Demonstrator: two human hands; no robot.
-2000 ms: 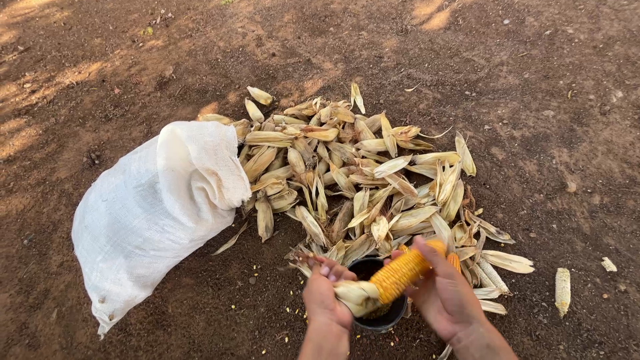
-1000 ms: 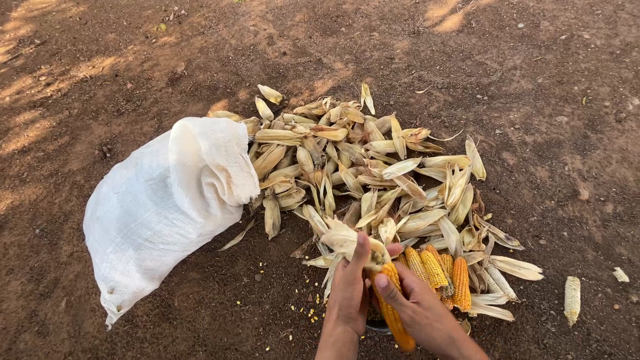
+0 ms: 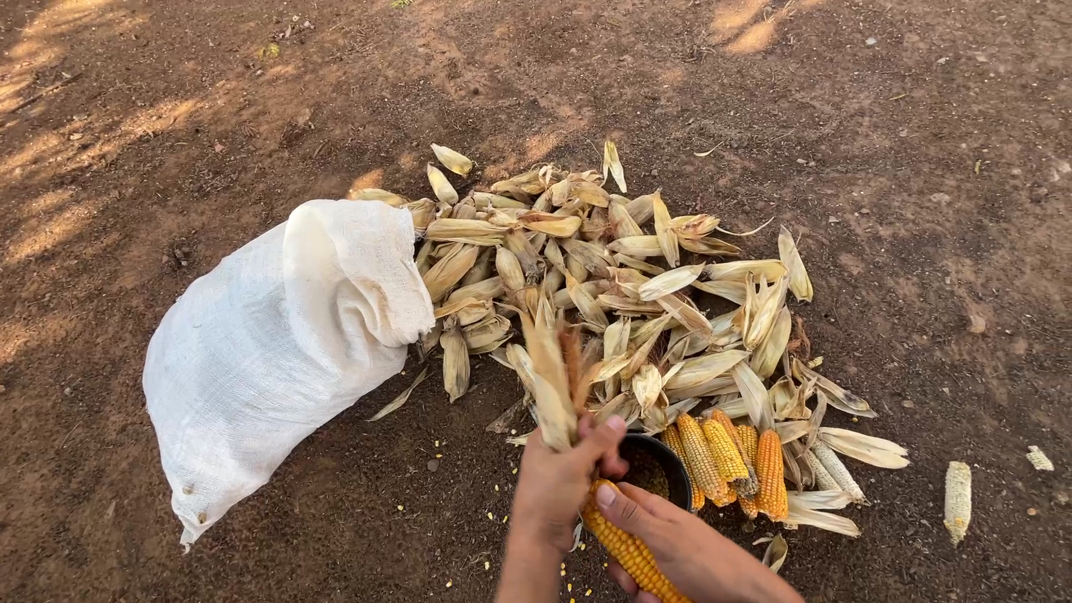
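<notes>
My left hand (image 3: pixel 565 477) is closed around a bunch of dry corn husk (image 3: pixel 548 381) that sticks up from its fist. My right hand (image 3: pixel 662 536) grips a bare yellow corn cob (image 3: pixel 628 548) just below it, the cob slanting down to the right; whether husk and cob are still joined is hidden by the fingers. Behind the hands, a dark round bowl (image 3: pixel 666 469), partly hidden, holds what look like kernels. Right of the bowl lie several husked yellow cobs (image 3: pixel 703 456) side by side. Beyond them spreads a heap of dry husks and unhusked ears (image 3: pixel 586 260).
A full white woven sack (image 3: pixel 268 343) lies on the left, its mouth toward the heap. Shelled pale cobs (image 3: pixel 957 502) lie on the bare soil (image 3: pixel 921 167) at the right. Loose kernels are scattered on the ground left of my hands.
Two seconds ago the hands held a cob above the bowl with husk at its left end. Now the husk points up in my left hand, the cob down in my right.
</notes>
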